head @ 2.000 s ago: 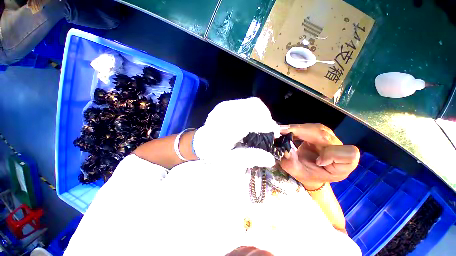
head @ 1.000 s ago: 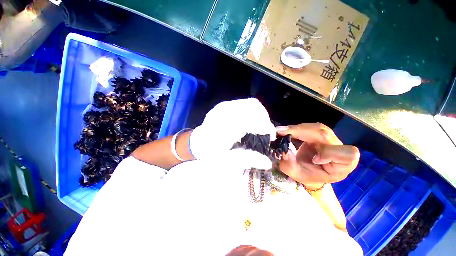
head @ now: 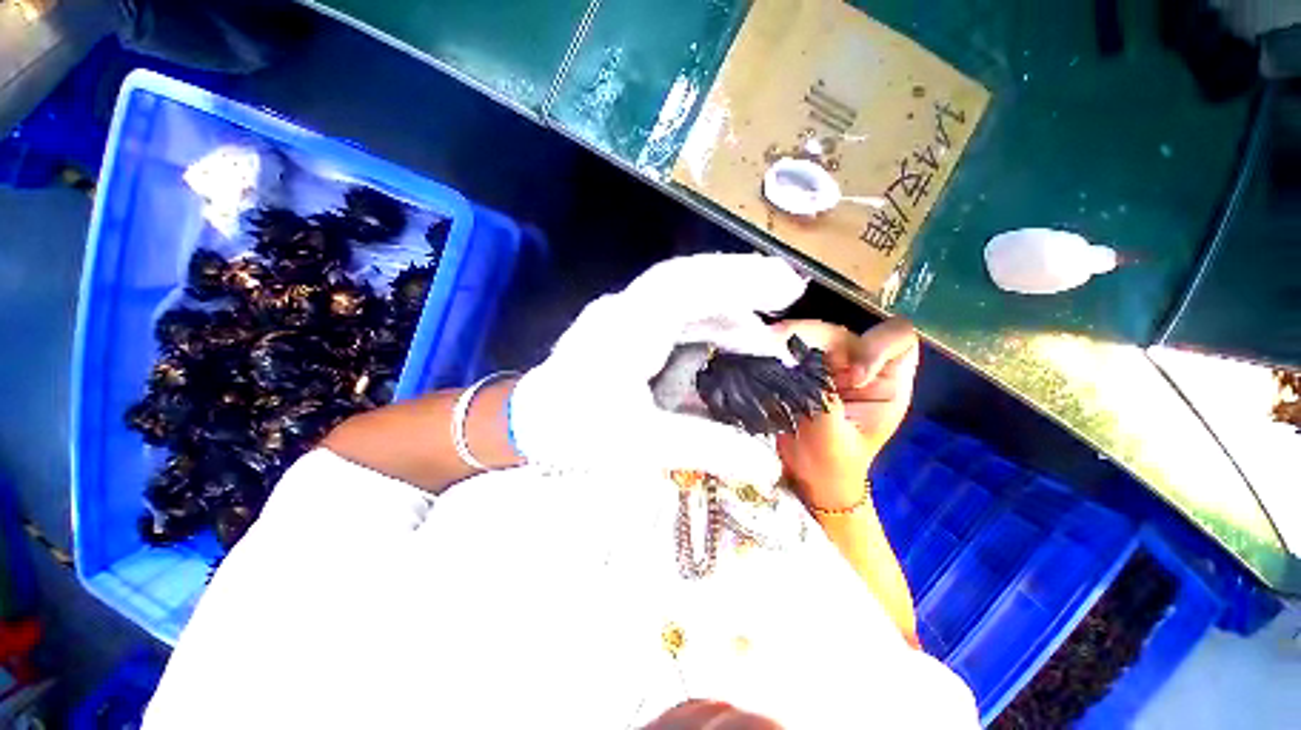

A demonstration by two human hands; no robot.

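Observation:
My left hand [head: 664,364], in a white glove, is closed around a dark ruffled cluster [head: 761,391]. Its black ribbed petals fan out between the gloved thumb and fingers, and a pale grey patch shows at its left end. My bare right hand [head: 853,407] is against the cluster's right end with its fingers curled. The cluster partly hides its fingertips, so I cannot tell whether they grip anything.
A blue crate [head: 97,371] of dark clusters is at left. Stacked blue crates [head: 985,535] are at lower right, one holding dark loose pieces. On the green bench [head: 1070,157] lie cardboard [head: 735,121] bearing a white spoon or dish [head: 802,186], and a white bottle [head: 1049,261].
The cluster has turned and now shows spread petals rather than a narrow bundle. My right hand has moved left and in behind its right end. The view has shifted, moving the surroundings left.

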